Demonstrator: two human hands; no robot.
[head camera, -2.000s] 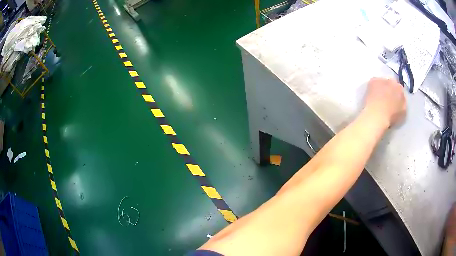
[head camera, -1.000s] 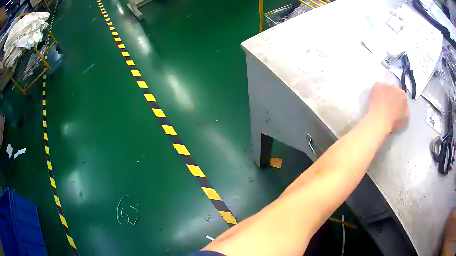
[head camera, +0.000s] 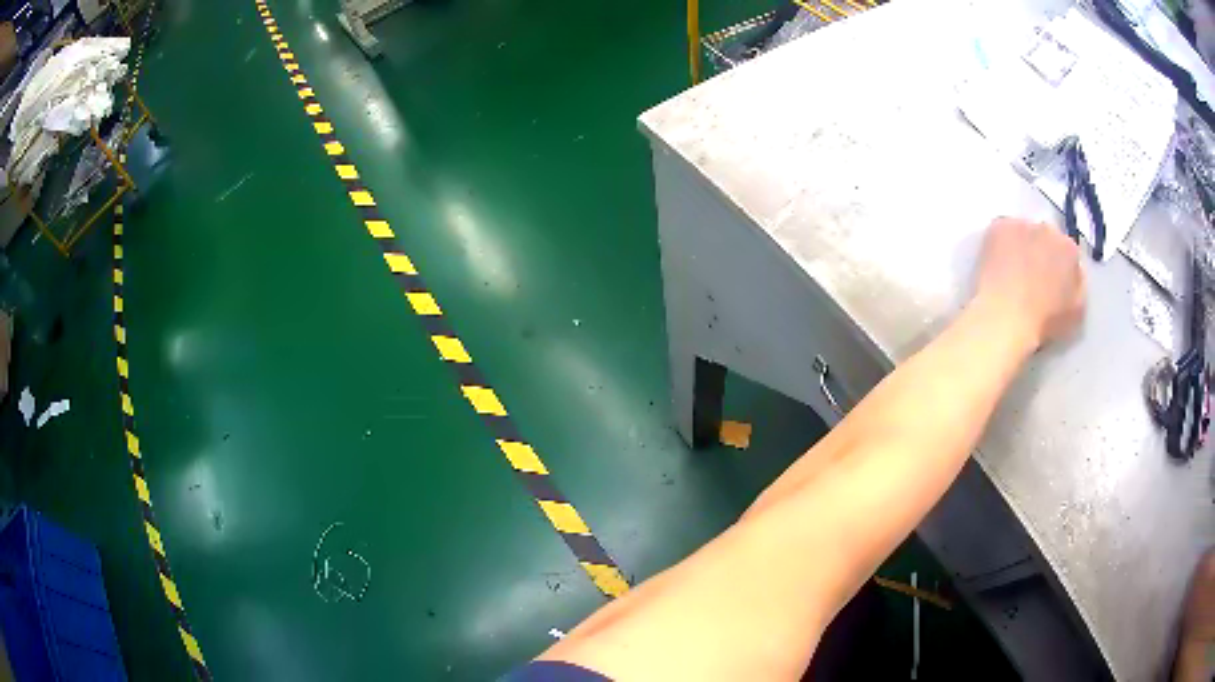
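Note:
My left hand (head camera: 1033, 280) rests on the pale worktable (head camera: 853, 200), with its arm reaching in from the bottom. The hand is curled, and its fingers are turned away, so I cannot see whether it holds anything. Dark pliers (head camera: 1083, 200) with spread handles lie just beyond it on white printed papers (head camera: 1119, 113). Black shears (head camera: 1179, 400) lie to the right of the hand. A sliver of skin (head camera: 1197, 626) at the lower right edge seems to be my right hand or arm, cut off by the picture's edge.
Clear plastic packets (head camera: 1151, 309) and dark strips (head camera: 1149, 37) lie at the table's right side. The drawer handle (head camera: 829, 382) is on the table's side. Striped tape (head camera: 436, 327) runs along the green floor. A blue crate (head camera: 56, 600) stands lower left, and a yellow-barred rack (head camera: 80, 220) holds white material.
The camera view has shifted slightly since the earliest frame. My left hand stays in the same place on the table, and the tools have not moved.

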